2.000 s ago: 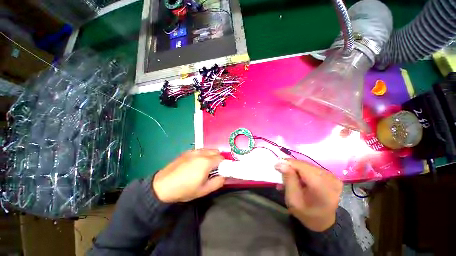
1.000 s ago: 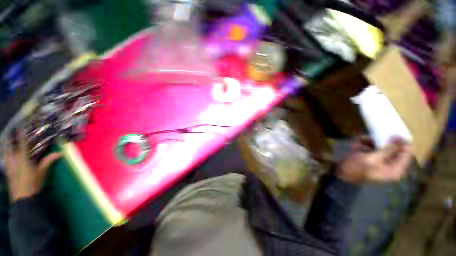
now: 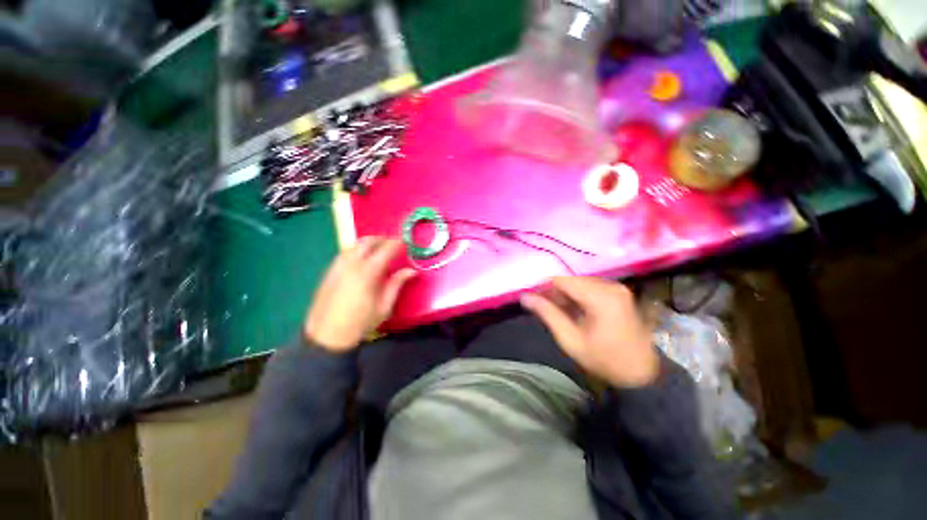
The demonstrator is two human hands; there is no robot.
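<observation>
A green ring circuit board (image 3: 425, 234) lies on the pink-red sheet (image 3: 488, 173), with dark thin wires (image 3: 518, 238) running right from it. My left hand (image 3: 356, 293) is just below and left of the ring, fingers apart and empty. My right hand (image 3: 598, 327) is at the sheet's front edge below the wire ends, thumb and fingers apart, with nothing visible in it. Heaped connector leads (image 3: 335, 157) lie at the sheet's upper left corner. The picture is somewhat blurred.
Clear plastic trays (image 3: 97, 274) stand at the left. A framed panel (image 3: 310, 76) is at the back. A clear hood (image 3: 549, 86), white ring (image 3: 611, 186), orange piece (image 3: 665, 86), round tub (image 3: 715, 149) and black station (image 3: 803, 112) are at the right. Plastic bags (image 3: 706, 376) lie below the bench edge.
The white paper has left my hands; a second ago my right hand held it over a box at the right. Both hands are back near the ring. The connector heap is spread wider. A white ring now shows.
</observation>
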